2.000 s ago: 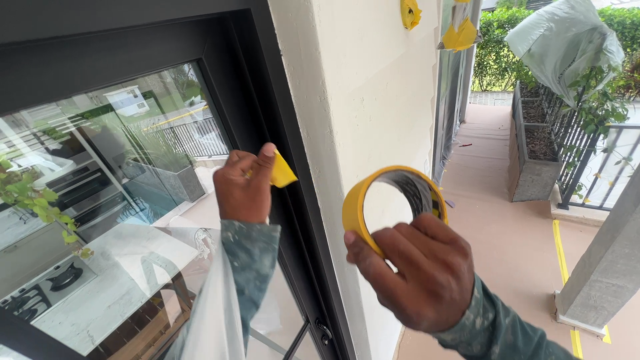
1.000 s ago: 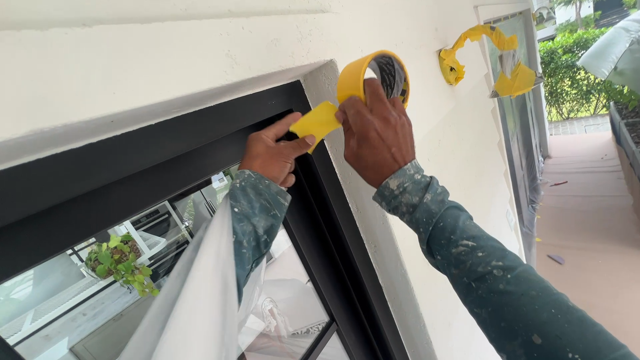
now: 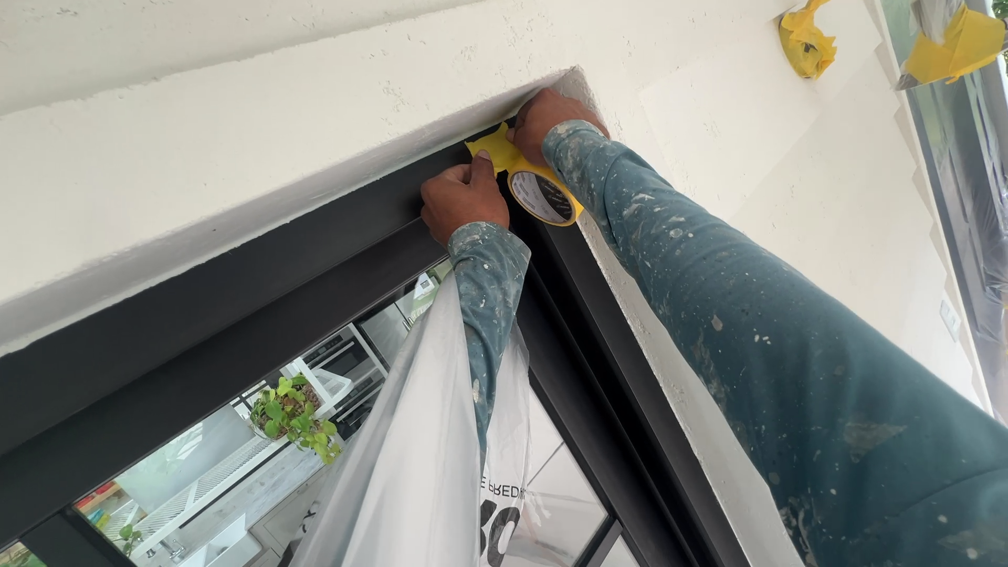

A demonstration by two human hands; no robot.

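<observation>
My left hand [image 3: 466, 197] pinches the torn end of a strip of yellow masking tape [image 3: 490, 150] between thumb and finger, against the top of a black door or window frame [image 3: 315, 236]. My right hand [image 3: 555, 122] is pressed into the upper corner of the wall recess, its fingertips at the tape beside the roll. Below it hangs the yellow tape roll [image 3: 543, 197], its printed core facing me. Whether the right fingers grip the roll or only the strip is hidden. Clear plastic sheeting [image 3: 402, 441] drapes down from beside my left forearm.
A rough white wall [image 3: 236, 126] surrounds the frame. Behind the glass are a hanging potted plant [image 3: 291, 413] and kitchen fittings. At the upper right, yellow tape covers a wall fixture [image 3: 807, 43], with another taped object [image 3: 957, 47] near it. Plastic covers another opening at far right.
Both hands have moved up into the frame's top corner with the tape. The roll, upright in my right hand before, now hangs below it. The view has shifted toward the wall above.
</observation>
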